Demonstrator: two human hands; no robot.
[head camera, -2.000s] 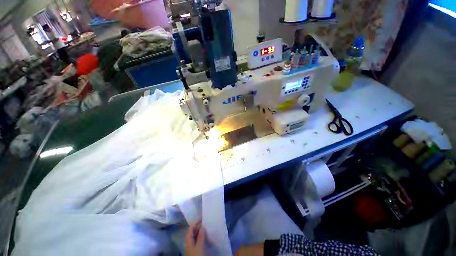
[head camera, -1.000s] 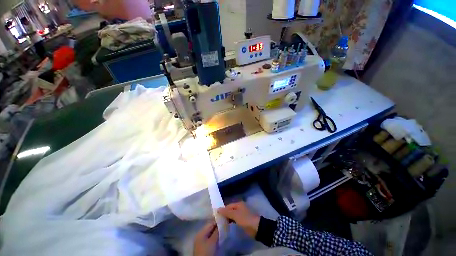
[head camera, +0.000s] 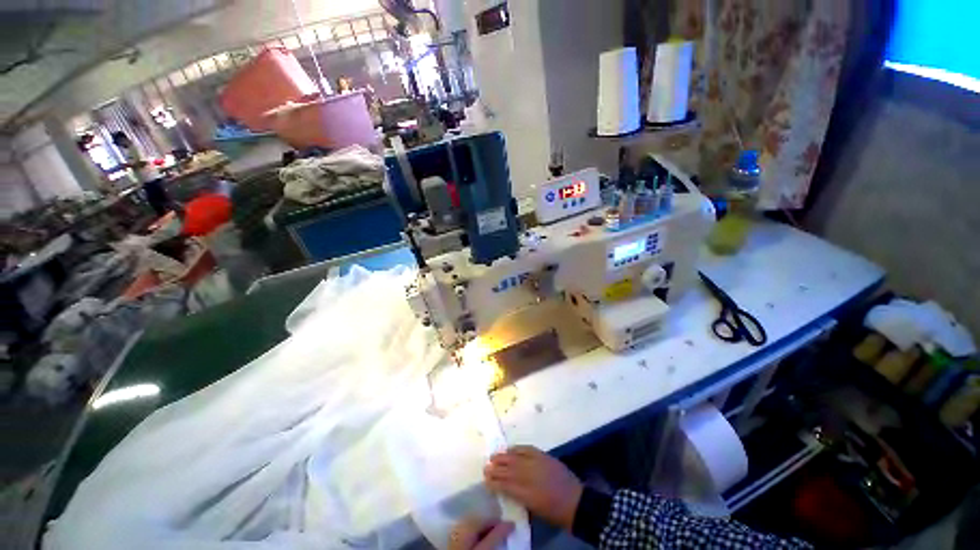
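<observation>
White sheer fabric (head camera: 279, 430) lies in a large heap left of the needle and runs down over the front edge. A narrow white strip (head camera: 492, 430) runs from the lit presser foot area (head camera: 469, 376) of the cream-white sewing machine (head camera: 570, 279) toward me. My right hand (head camera: 534, 483) holds the strip's edge just in front of the table, fingers bent over it. My left hand (head camera: 480, 533) is lower, at the bottom edge of the picture and partly cut off, pinching the strip and fabric. The fingertips of both hands are partly hidden by cloth.
Black scissors (head camera: 737, 321) lie right of the machine. A white tape roll (head camera: 714, 446) hangs below the front edge. Two thread cones (head camera: 618, 91) stand behind, and a bottle (head camera: 733, 210) at the back right. The green side table (head camera: 204, 333) is left. A person (head camera: 150, 177) is far left.
The view has tilted up, showing more of the room. Since the oldest frame my right hand has come onto the strip; it now sits closer to the table edge. My left hand is lower in the picture.
</observation>
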